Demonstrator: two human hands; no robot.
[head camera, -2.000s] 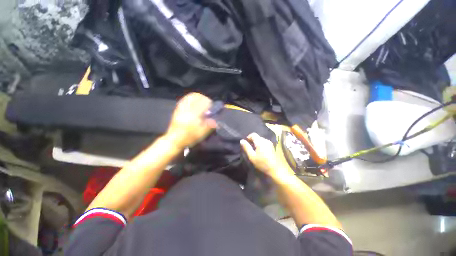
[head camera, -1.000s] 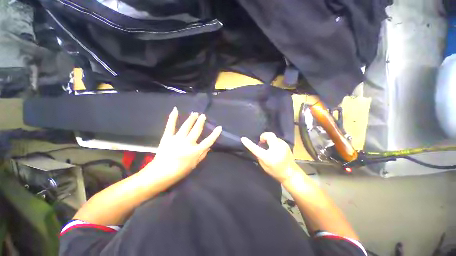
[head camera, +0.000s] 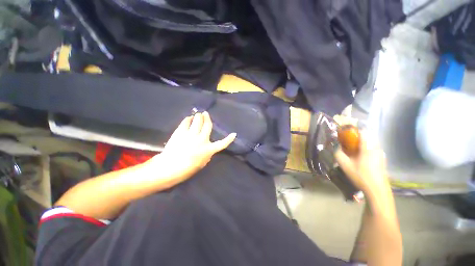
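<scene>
A dark garment (head camera: 239,122) lies over the right end of the long, narrow dark padded board (head camera: 104,101). My left hand (head camera: 192,137) rests on the cloth at the board's front edge, thumb pointing right and fingers forward. My right hand (head camera: 362,156) is around the orange-brown handle of the steam iron (head camera: 324,145), at the right on a tan surface. The iron's silver body shows to the left of my right hand. My right hand is slightly blurred.
A heap of black garments (head camera: 172,47) with pale stripes lies behind the board. A red basket (head camera: 125,156) is below at the left. A white rounded object (head camera: 447,127) and a blue piece (head camera: 448,72) are at the right. A yellow-green hose (head camera: 416,185) runs right.
My right hand has left the cloth, moved right and taken the iron's handle. My left hand remains on the cloth. The garment's end now hangs more visibly over the board's front right.
</scene>
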